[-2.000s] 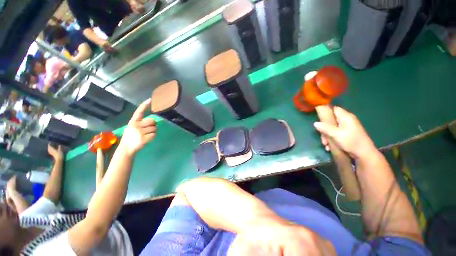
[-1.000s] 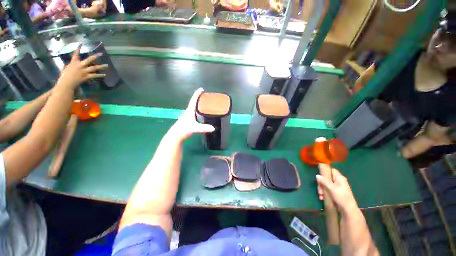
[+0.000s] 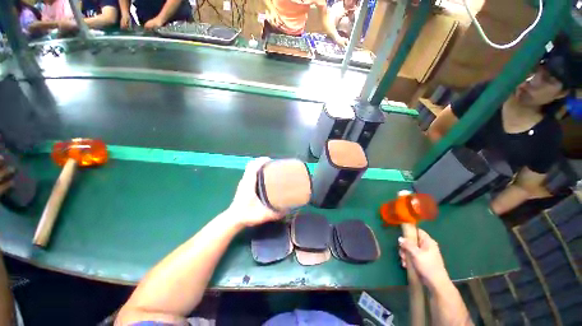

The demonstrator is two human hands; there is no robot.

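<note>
My left hand (image 3: 247, 198) grips a speaker body by its side. Its wood-brown top (image 3: 287, 184) is tilted towards me and hides most of the body. My right hand (image 3: 422, 255) is closed round the wooden handle of a mallet with an orange-red head (image 3: 410, 209), held over the bench at right. A second speaker body (image 3: 339, 175) with a brown top stands upright just right of the held one. Loose end covers (image 3: 311, 232) lie in short stacks near the bench edge, mostly black side up, below the held speaker.
A second mallet (image 3: 64, 184) lies on the green bench (image 3: 147, 216) at left. Two grey speakers (image 3: 332, 127) stand on the conveyor belt (image 3: 179, 121). More speakers (image 3: 450, 174) stand at right by the green post (image 3: 472, 114). A person in black is at right; others are opposite.
My left hand has gripped the left speaker and tilted its top towards me. The neighbour's arms have moved out of the left side. The mallet stays in my right hand.
</note>
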